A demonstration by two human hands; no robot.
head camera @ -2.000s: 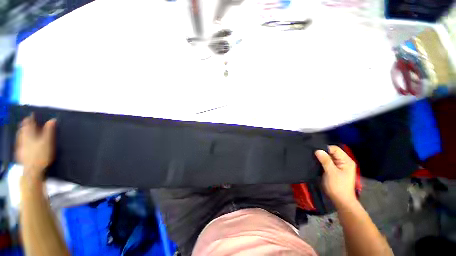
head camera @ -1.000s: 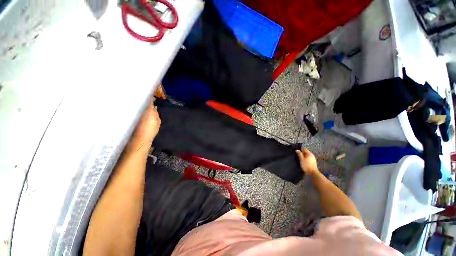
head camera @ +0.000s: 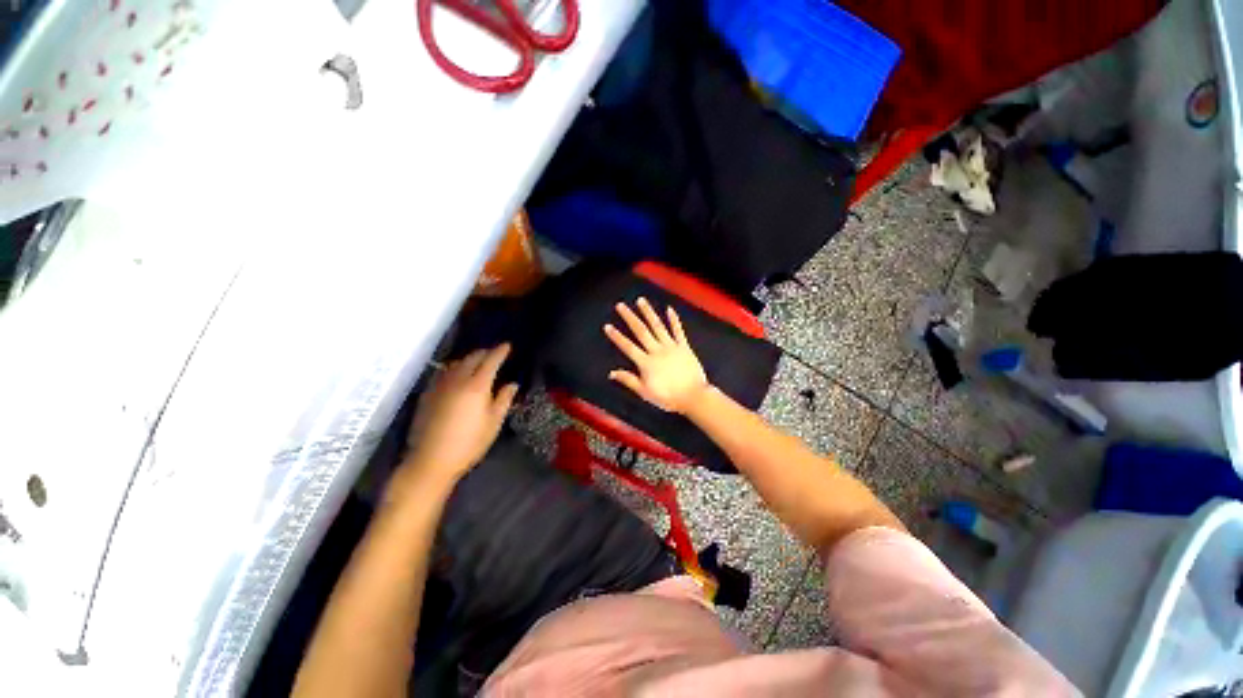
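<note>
The black cut panel (head camera: 586,341) lies over a red stool (head camera: 702,303) to the right of the table, beside the wearer's legs. My right hand (head camera: 661,360) rests flat on the panel with its fingers spread. My left hand (head camera: 466,406) is at the table's front edge, over the panel's near end, with its fingers slightly apart. The panel's near end is dark and merges with other dark cloth, so its edge there is unclear.
Red-handled scissors (head camera: 498,38) lie on the white table (head camera: 314,205). Dark cloth (head camera: 743,164) and a blue crate (head camera: 811,62) are beyond the stool. Scraps litter the speckled floor (head camera: 872,300). A black cloth piece (head camera: 1145,316) hangs at right.
The panel was held stretched between both hands and now lies over the stool. My right hand has let go of its far end, moved left and opened flat on it.
</note>
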